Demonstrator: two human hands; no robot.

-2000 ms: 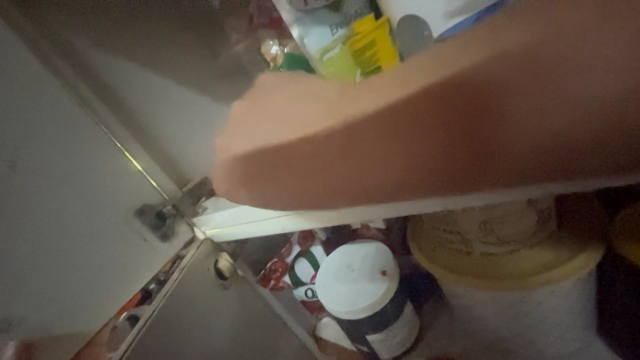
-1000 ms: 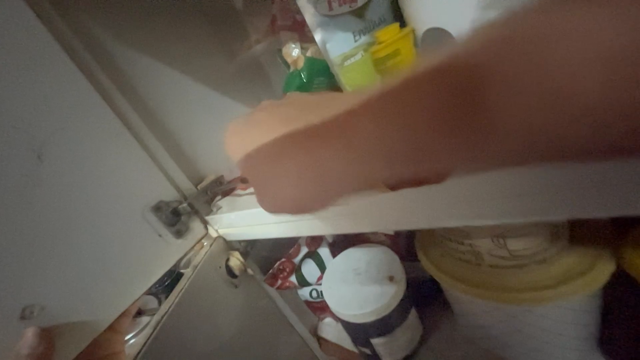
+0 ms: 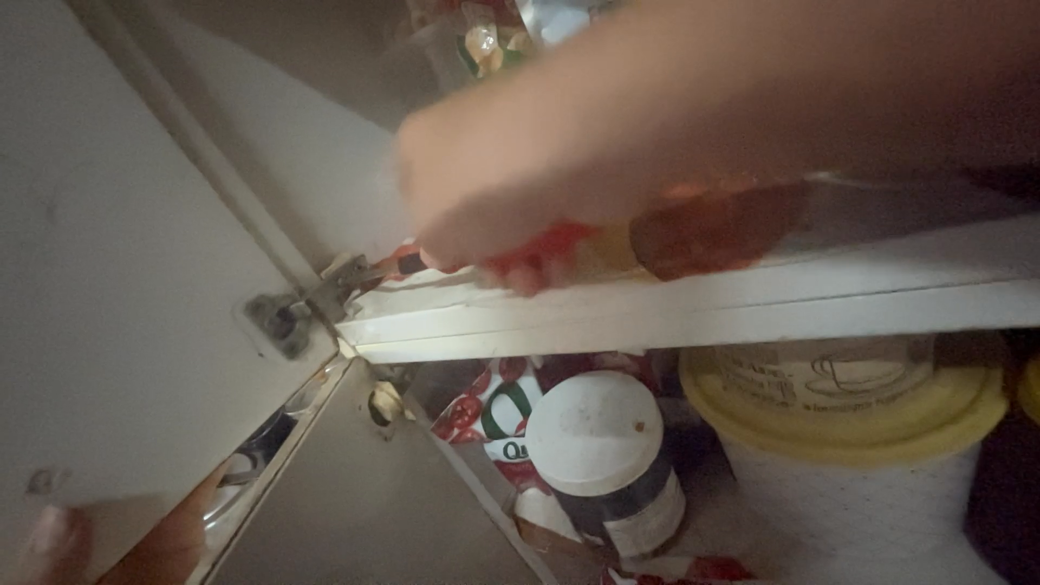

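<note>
My right hand reaches in from the upper right, blurred, fingers curled just above the white shelf edge. Its fingertips are beside the metal arm of a cabinet hinge. A red item shows under the hand; blur hides whether it is held. The hinge cup sits in a white cabinet door at the left. At the lower left, the thumb of my left hand rests on this door's face, while more of the hand shows past its edge.
Beneath the shelf are a white-lidded jar, a red-and-white packet and a large tub with a yellow rim. A second panel with another hinge stands below. Packets lie behind my right arm.
My left thumb and part of that hand have come into view at the door. My right hand remains near the hinge, and red and orange items now show beneath it.
</note>
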